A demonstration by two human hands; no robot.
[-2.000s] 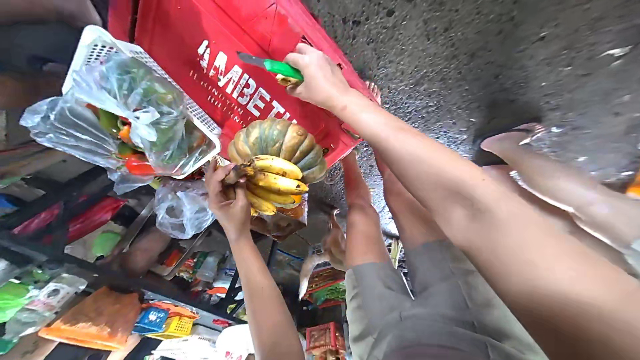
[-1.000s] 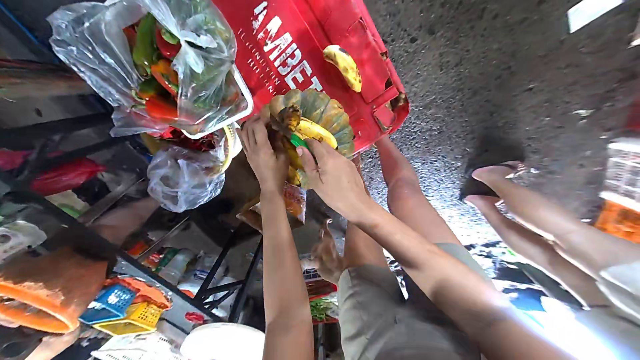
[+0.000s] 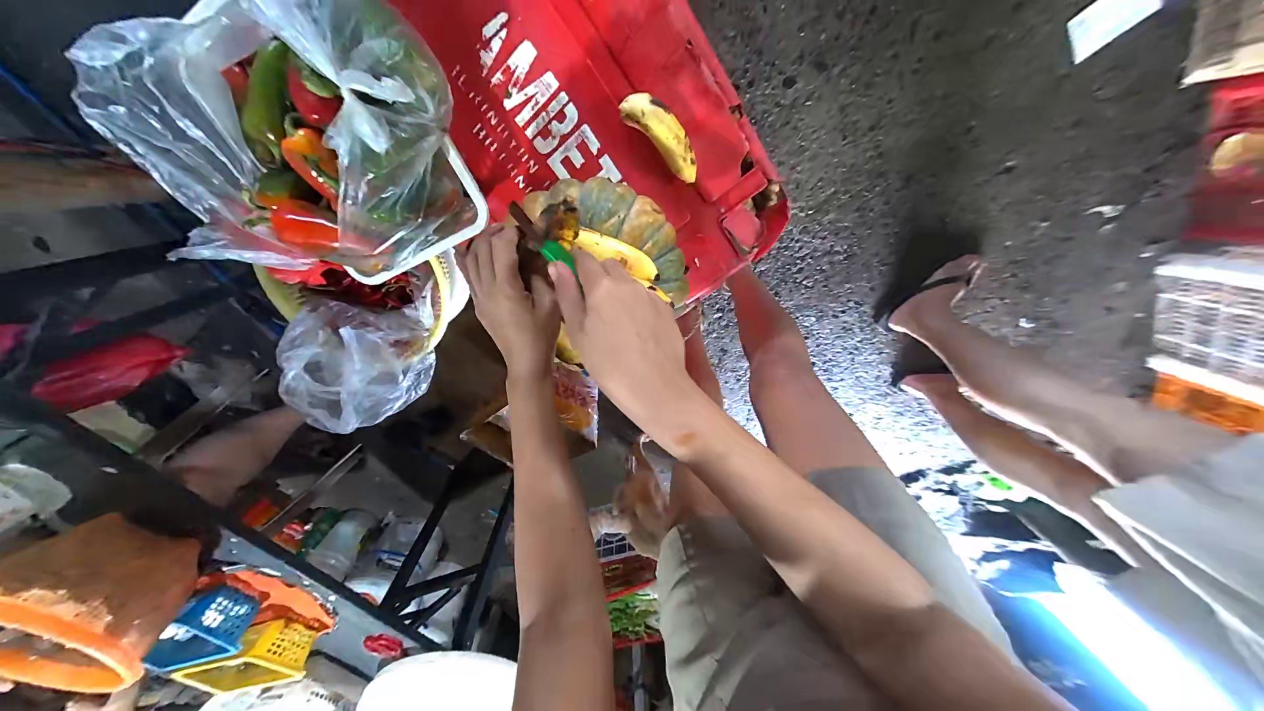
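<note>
My left hand (image 3: 513, 296) holds the dark stem end of a bunch of bananas (image 3: 614, 255) over a green and tan ribbed squash (image 3: 632, 219). My right hand (image 3: 627, 326) grips a knife by its green handle (image 3: 558, 257), close against the stem. The knife's blade is mostly hidden among the stem and fingers. A single yellow banana with dark spots (image 3: 662, 136) lies on the red plastic crate (image 3: 583, 59), which bears white lettering.
Left of my hands, a white basket (image 3: 472, 197) holds peppers (image 3: 306, 158) in clear plastic. Below it hangs a clear plastic bag (image 3: 355, 365). Dark metal bars (image 3: 434, 553) stand lower left. Another person's legs (image 3: 1017, 415) are at the right, on the wet ground.
The knife in my right hand has moved from over the crate to the banana stem. A single banana now lies on the crate, where none lay two seconds ago.
</note>
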